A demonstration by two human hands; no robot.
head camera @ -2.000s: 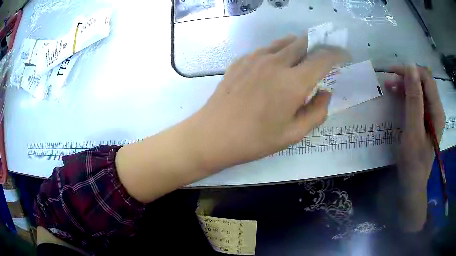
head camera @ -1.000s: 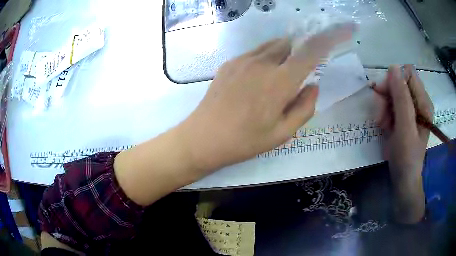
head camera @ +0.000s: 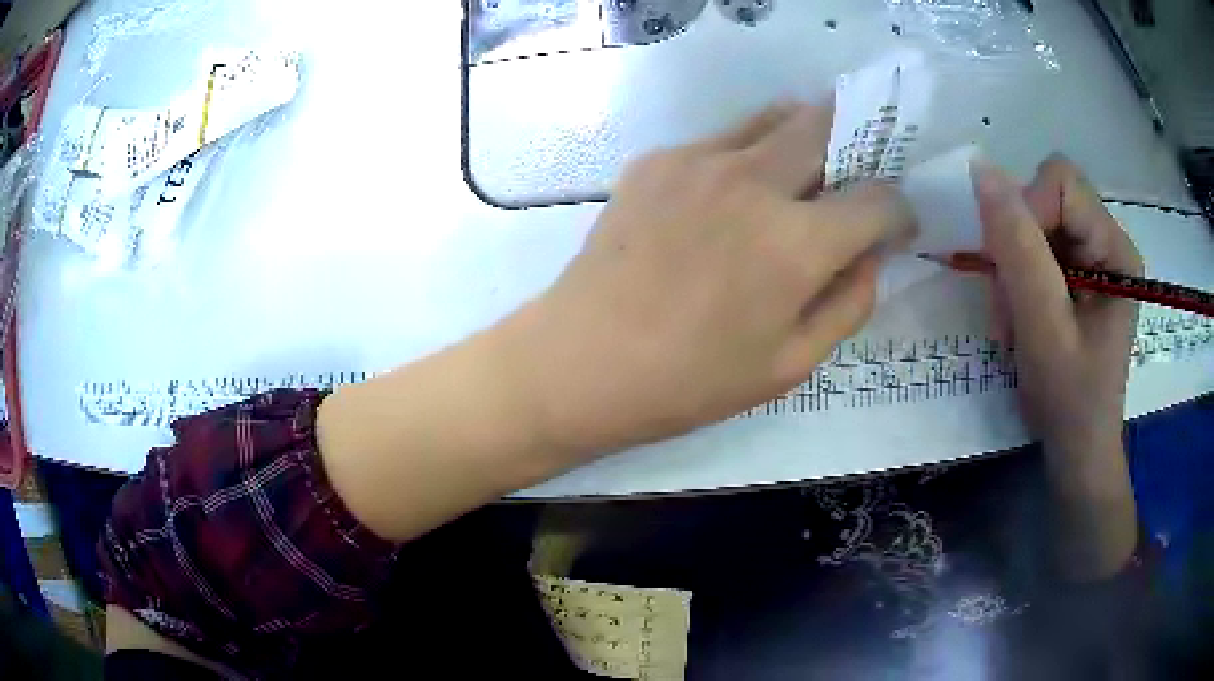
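My left hand (head camera: 719,266) reaches across the white table and holds white care labels (head camera: 872,129) under its fingers; fine black print shows on the upper one. My right hand (head camera: 1065,293) holds a red and black striped pencil (head camera: 1132,285). The pencil's dark point touches or nearly touches the lower edge of a blank label part (head camera: 945,202), and my right fingertips are at that label's right edge. The left fingertips are slightly blurred, and the lower labels are partly hidden under them.
A label bundle (head camera: 153,146) with a yellow band lies at the left beside clear plastic. A machine plate (head camera: 533,146) is set in the table. A printed ruler (head camera: 932,366) runs near the front edge. A yellowish paper ticket (head camera: 619,625) lies on dark embroidered cloth (head camera: 852,585) below.
My right hand has moved in to the label edge, and the pencil point has swung left onto the labels. A printed label face now shows above my left fingers.
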